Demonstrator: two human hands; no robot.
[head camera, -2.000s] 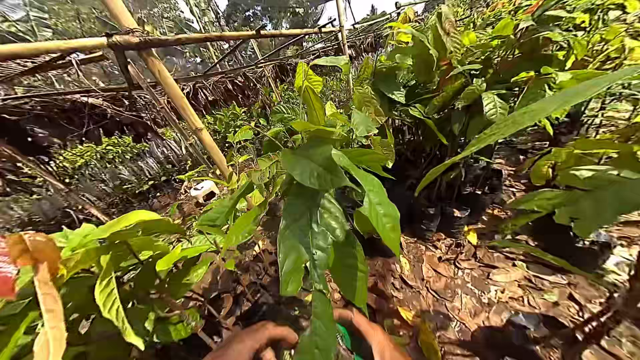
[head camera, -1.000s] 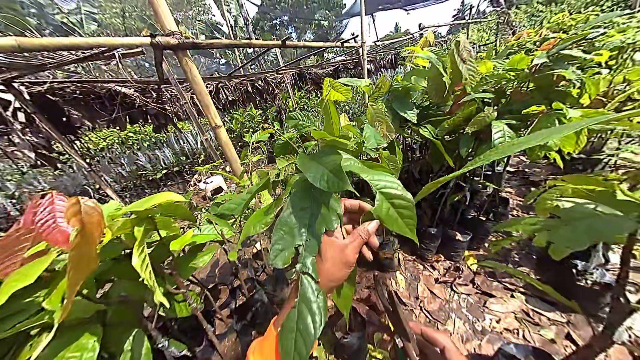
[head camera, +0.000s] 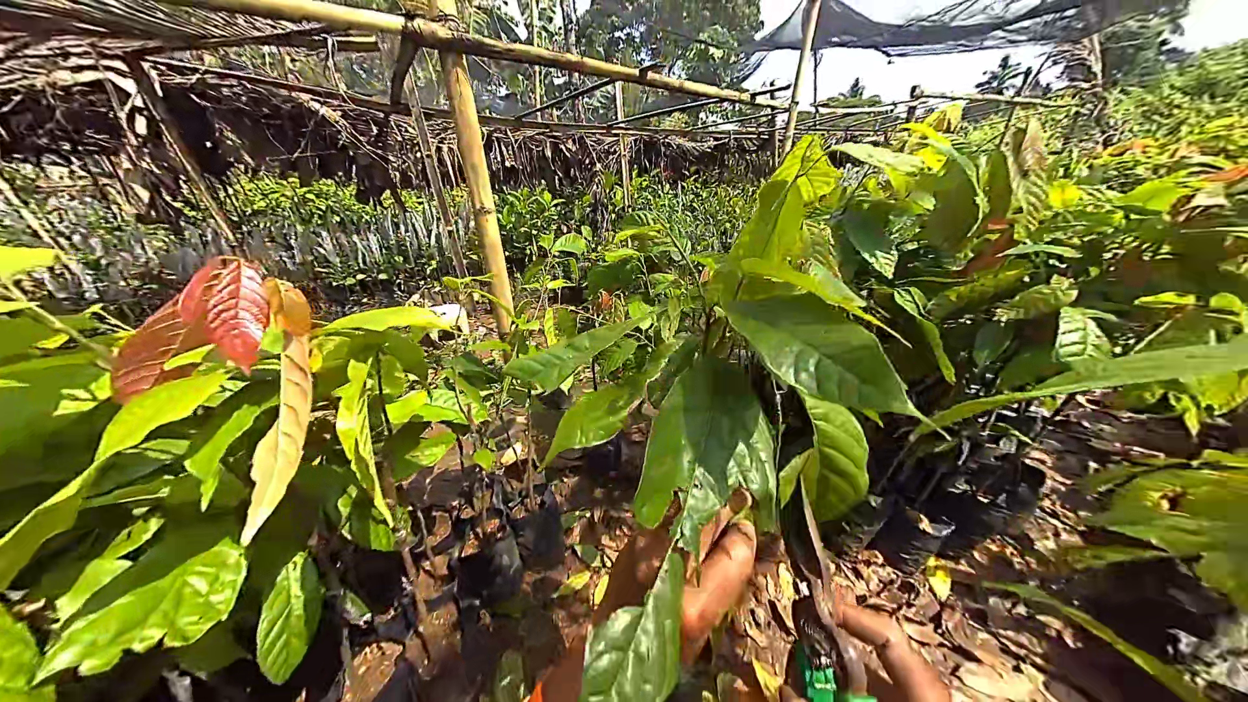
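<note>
A leafy seedling (head camera: 702, 429) with broad green leaves stands in the middle of the head view. My left hand (head camera: 720, 575) is curled at its lower leaves, partly covered by them, and appears to grip the plant; the exact hold is hidden. At the bottom right, my right hand (head camera: 892, 648) is around the green handles of what look like pruning shears (head camera: 819, 575). Their dark metal jaws point up beside the seedling, just right of my left hand. Whether the blades touch a stem cannot be told.
More seedlings in black nursery bags (head camera: 490, 565) stand left of centre, with a red-leaved plant (head camera: 234, 312) nearby. Dense plants (head camera: 975, 234) rise on the right. Dry leaves (head camera: 985, 624) cover the ground. A bamboo post (head camera: 478, 185) and a bamboo rail (head camera: 546, 58) cross behind.
My left hand has gone from higher among the leaves to lower on the seedling. My right hand has come further into view with the green-handled tool. The view has shifted.
</note>
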